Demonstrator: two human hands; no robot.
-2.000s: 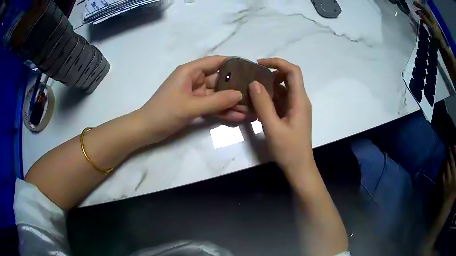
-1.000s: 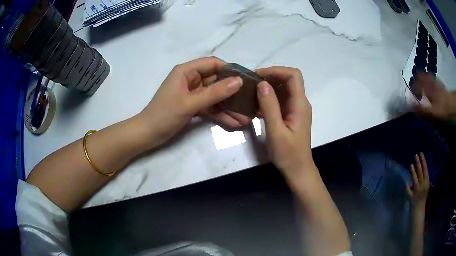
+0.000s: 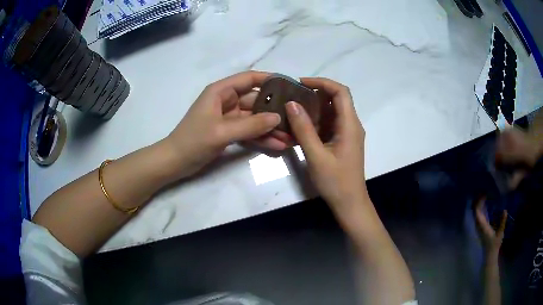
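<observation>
A brown rounded-square housing with a grey edge is held just above the table, its brown face with one small hole toward me. My left hand grips its left side, thumb on the face and fingers behind. My right hand grips its right side, with a thumb on the face. The back of the housing is hidden. A leaning stack of housings stands at the upper left.
A pale tape roll with small items inside lies at the left. Printed sheets are stacked at the top left. A backing sheet with black pads lies at the right. Another person's hands show at the far right.
The housing has tilted so its brown face and hole show again. The grey pad at the top is gone from view. The other person's hand has moved down off the backing sheet.
</observation>
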